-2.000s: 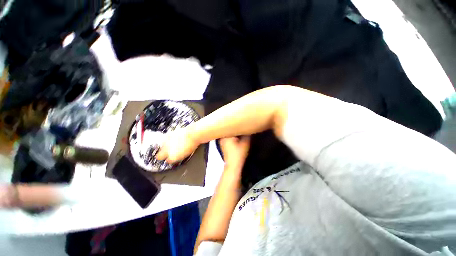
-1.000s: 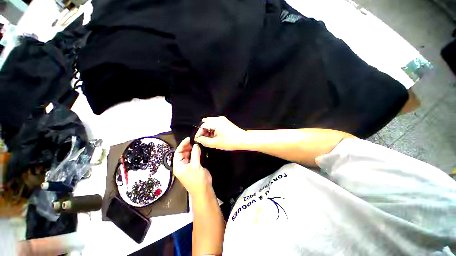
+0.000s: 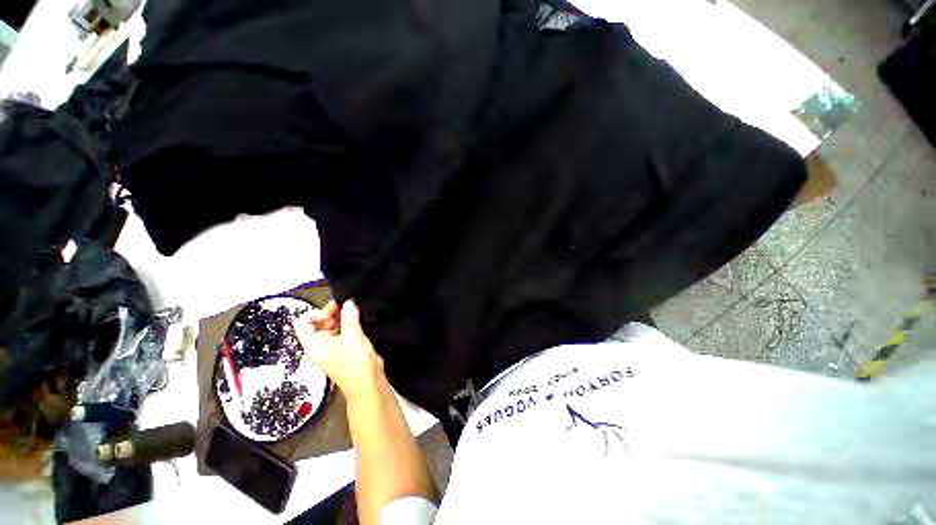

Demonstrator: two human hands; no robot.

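Observation:
The black garment (image 3: 534,195) covers much of the white table. My left hand (image 3: 339,346) is at the right rim of the round white plate (image 3: 243,398), beside the garment's edge. Its fingers are curled and close together; whether they pinch the cloth or a small part cannot be told. My right hand is not in view. The plate holds a heap of dark trims (image 3: 263,333), a finer speckled heap (image 3: 275,407), a red stick-like tool (image 3: 233,371) and a small red piece.
A brown-grey mat (image 3: 210,338) lies under the plate. A black smartphone (image 3: 249,468) and a dark olive cylinder (image 3: 156,443) lie at the near left. Clear plastic (image 3: 128,364) and dark crumpled material (image 3: 77,297) are further left. Concrete floor shows at right.
My right hand has left the garment's edge and gone out of view. My left hand has moved left to the plate's rim. The view has shifted, with more floor showing at right.

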